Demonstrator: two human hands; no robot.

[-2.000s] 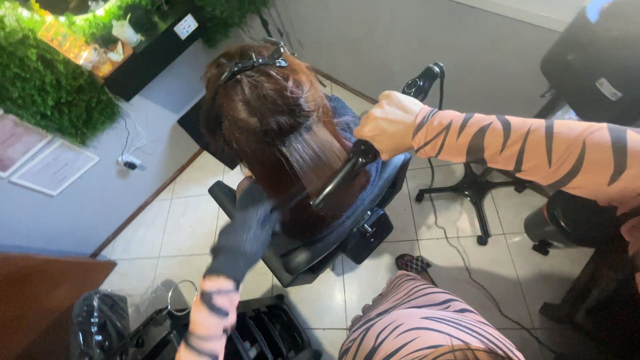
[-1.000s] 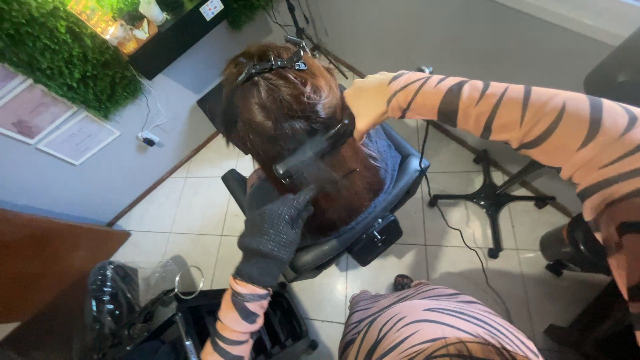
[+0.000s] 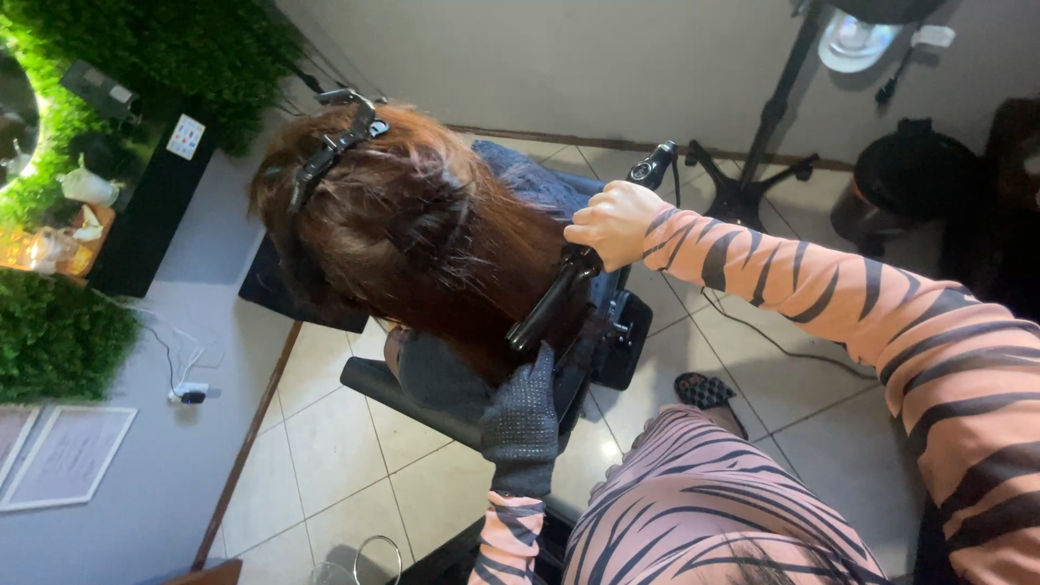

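A seated person's long reddish-brown hair [image 3: 422,236] hangs over the back of a black salon chair [image 3: 455,426]. My right hand [image 3: 617,223], bare, grips a black hair straightener [image 3: 548,309] whose barrel lies across the lower lengths of the hair. Its handle end and cord stick out above the hand. My left hand [image 3: 524,410], in a dark grey textured glove, is at the hair ends by the straightener's tip; whether its fingers hold any hair cannot be seen. A black headband-like strap with buckles [image 3: 329,158] lies over the crown of the head.
A black wheeled stand [image 3: 751,171] and a black bin-like container [image 3: 902,179] stand at the upper right. The straightener's cord [image 3: 780,345] runs over the tiled floor. At the left are a black shelf [image 3: 154,219], a wall socket with a plug [image 3: 188,393] and framed sheets [image 3: 73,455].
The straightener has moved down the hair from the nape area toward the ends. My gloved left hand has moved right, to the hair ends. The view has shifted closer.
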